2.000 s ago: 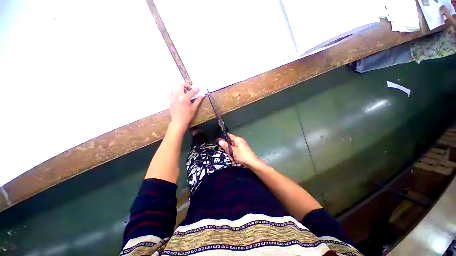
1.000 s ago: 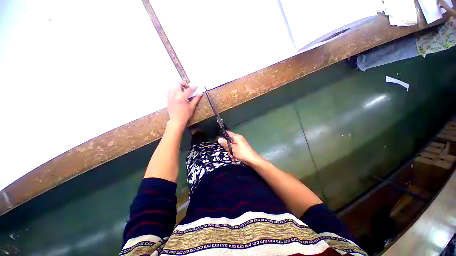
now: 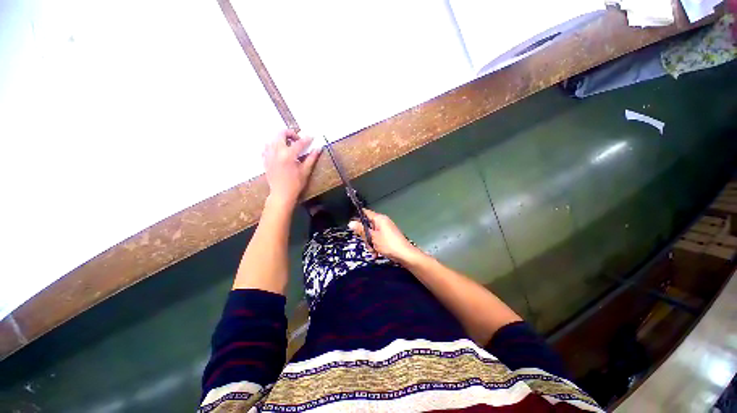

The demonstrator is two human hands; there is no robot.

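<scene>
A huge white paper sheet (image 3: 145,89) covers the brown wooden table (image 3: 452,117). A narrow brown straightedge (image 3: 257,64) lies on the paper and ends at my left fingers. My left hand (image 3: 287,165) rests at the table's front edge, fingers on the paper edge and the straightedge's end; whether it grips either is hard to tell. My right hand (image 3: 382,235) holds black shears (image 3: 352,193) by the handles below the table edge. Their blades point up to the paper edge, tips just right of my left fingers, and look nearly closed.
Loose white sheets (image 3: 646,11) lie at the table's far right. Grey cloth (image 3: 618,74) and floral cloth (image 3: 701,50) show beside the table there. A white paper scrap (image 3: 645,121) lies on the green floor (image 3: 452,218). Wooden slats (image 3: 711,234) stand at the right.
The table, paper and straightedge have shifted slightly left in view. Both hands keep nearly the same pose, and the shears stay at the paper edge. A person's hand at the upper right is no longer visible.
</scene>
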